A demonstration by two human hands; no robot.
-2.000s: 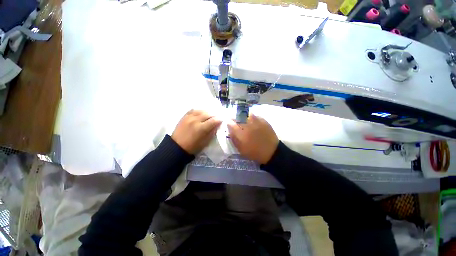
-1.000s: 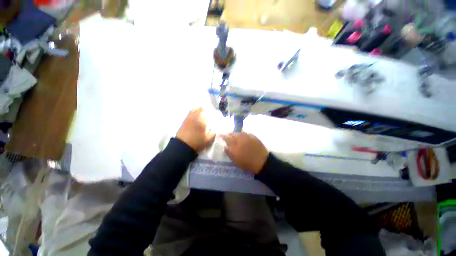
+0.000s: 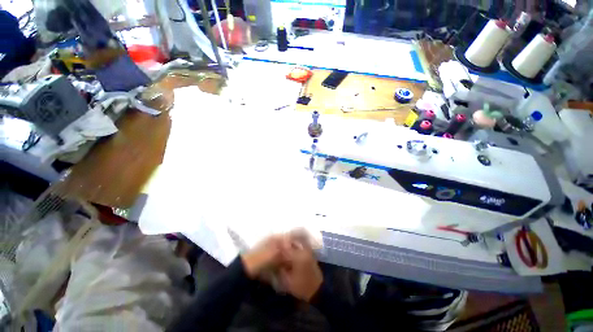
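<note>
My left hand (image 3: 263,254) and my right hand (image 3: 302,271) are together at the front edge of the machine bed, blurred, with fingers meeting. White fabric (image 3: 307,238) shows at the fingertips and nearly vanishes against the bright bed; both hands seem to pinch it. A large white panel (image 3: 201,162) lies left of the needle and hangs over the front edge. The white sewing machine (image 3: 364,159) stands beyond my hands; its presser foot (image 3: 321,183) is away from them.
A ruler strip (image 3: 403,258) runs along the front edge. A fabric bundle (image 3: 123,279) lies at lower left. Red and yellow rings (image 3: 531,249) are at right. Thread cones (image 3: 489,44), a black phone-like object (image 3: 335,79) and a blue-and-white roll (image 3: 403,95) are behind the machine.
The view has tilted up and shows more of the workshop. Both hands have moved from beside the presser foot to the front edge and come together. The white panel's lower edge has shifted.
</note>
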